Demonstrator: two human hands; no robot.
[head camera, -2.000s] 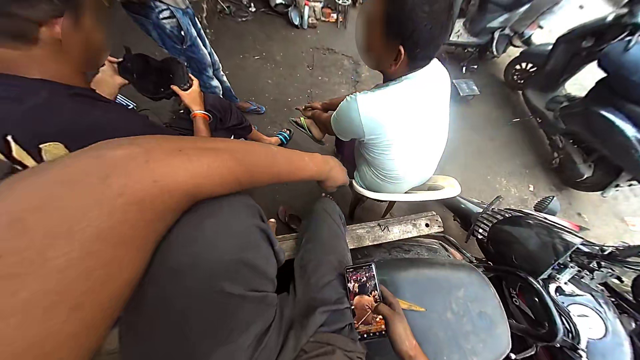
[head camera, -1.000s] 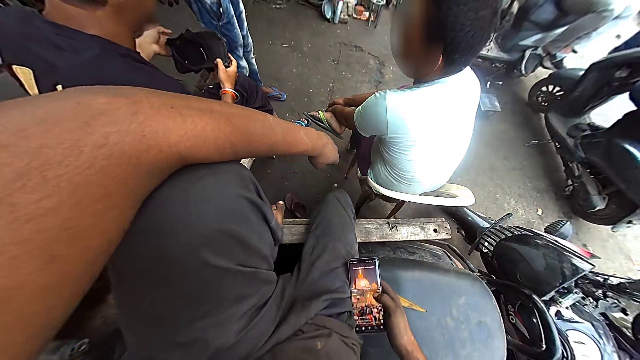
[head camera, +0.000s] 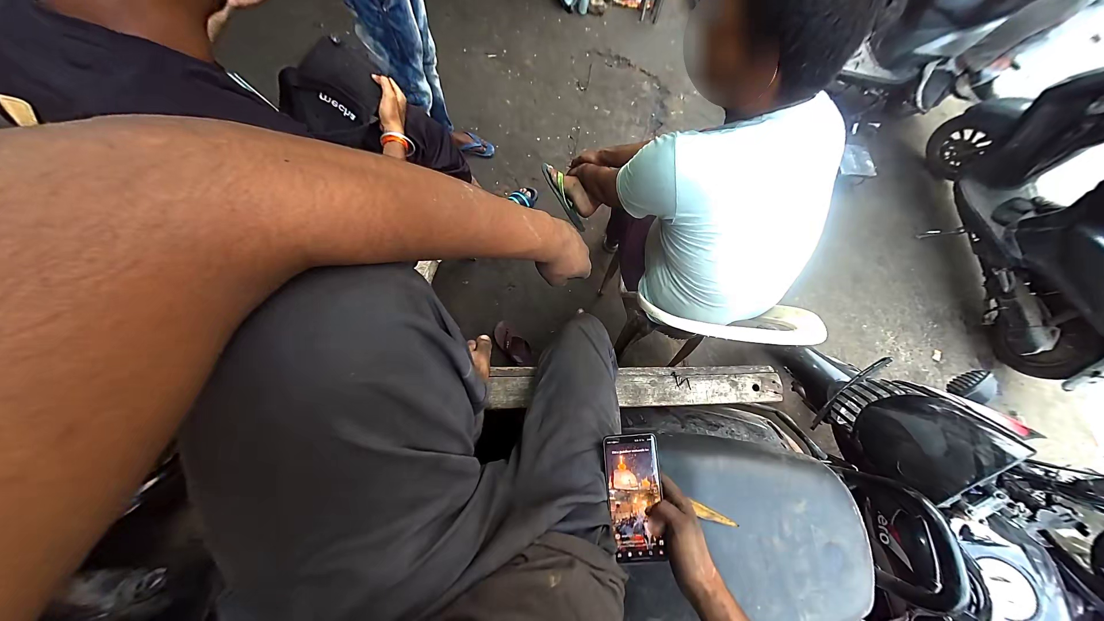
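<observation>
A smartphone (head camera: 634, 498) with a lit picture of a domed building is in my right hand (head camera: 677, 522), its thumb over the lower screen. This hand is beside a black motorcycle seat (head camera: 759, 517), where a thin yellow strip (head camera: 714, 515) shows near the fingers. My left forearm lies across my raised knee in dark grey trousers (head camera: 345, 379). Past the knee, my left hand (head camera: 565, 257) hangs with its fingers bent down and mostly hidden; no object shows in it. Below it, a wooden plank (head camera: 690, 386) runs behind my other leg.
One person in a pale shirt (head camera: 733, 216) sits on a white plastic chair (head camera: 789, 326) ahead. At left, another person holds a black bag or cap (head camera: 332, 95). Someone in jeans (head camera: 401, 52) stands beyond. Scooters (head camera: 1035, 224) and motorcycle handlebars (head camera: 949, 483) are at right.
The phone's picture has changed. The black item in the left person's hold has turned, showing lettering, and one of that person's hands has moved away from it.
</observation>
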